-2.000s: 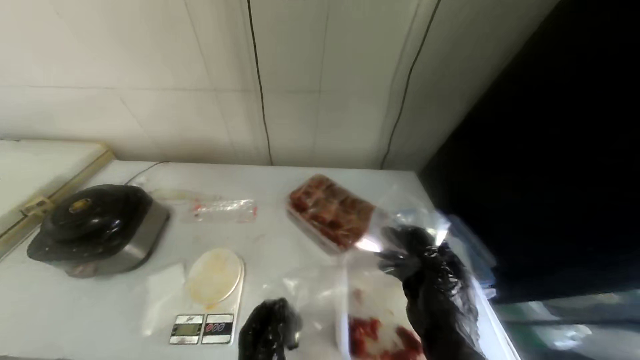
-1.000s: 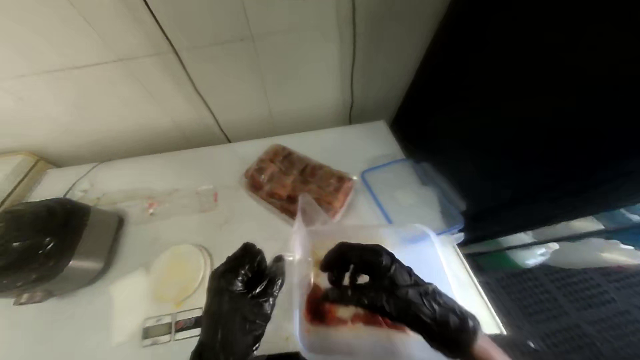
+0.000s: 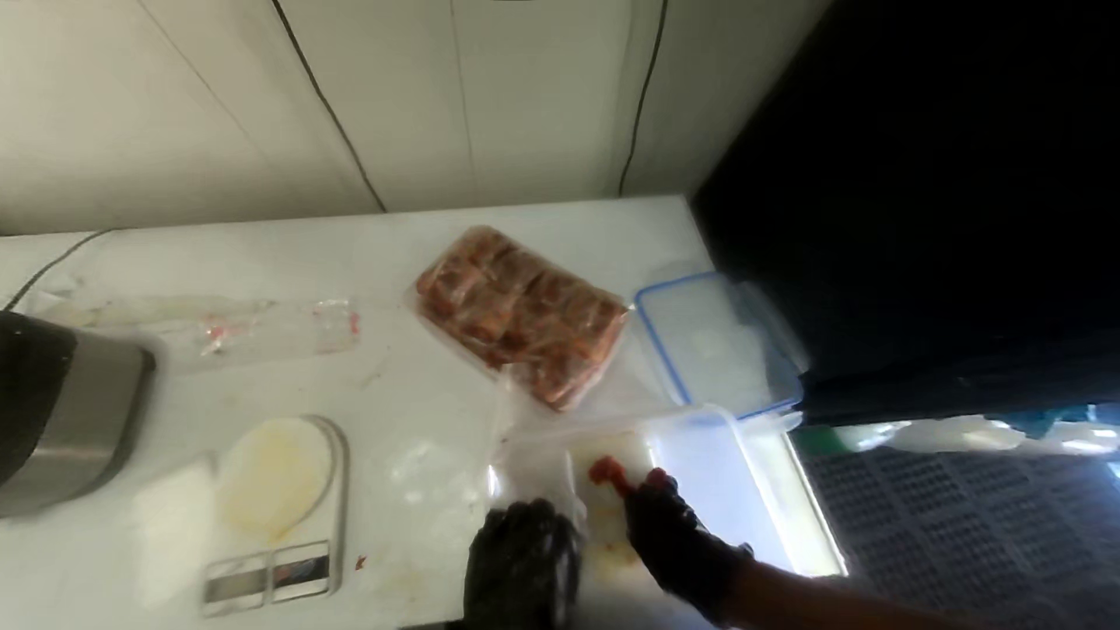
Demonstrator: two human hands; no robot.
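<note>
My right hand [image 3: 687, 542], in a black glove, is over a clear plastic container [image 3: 761, 490], with its fingers closed on a piece of red meat [image 3: 612, 473]. My left hand [image 3: 522, 564], also gloved in black, is at the container's left side, by a clear plastic bag [image 3: 534, 468]; its fingers are blurred, so whether it grips the bag cannot be told. Beyond the container lies a wrapped tray of meat chunks [image 3: 525, 315]. A clear lid with a blue seal [image 3: 713, 346] lies at the container's far right.
A kitchen scale [image 3: 339, 525] with a round, stained plate stands at the left, beside a white sheet or pad [image 3: 173, 534]. Clear plastic packaging [image 3: 280, 332] lies behind it. A black and steel appliance [image 3: 79, 411] is at the far left. The white table [image 3: 411, 411] meets a wall.
My right hand was down on the red meat in the container; it now holds a piece higher, towards the bag. My left hand has come to the container's side. The view has shifted.
</note>
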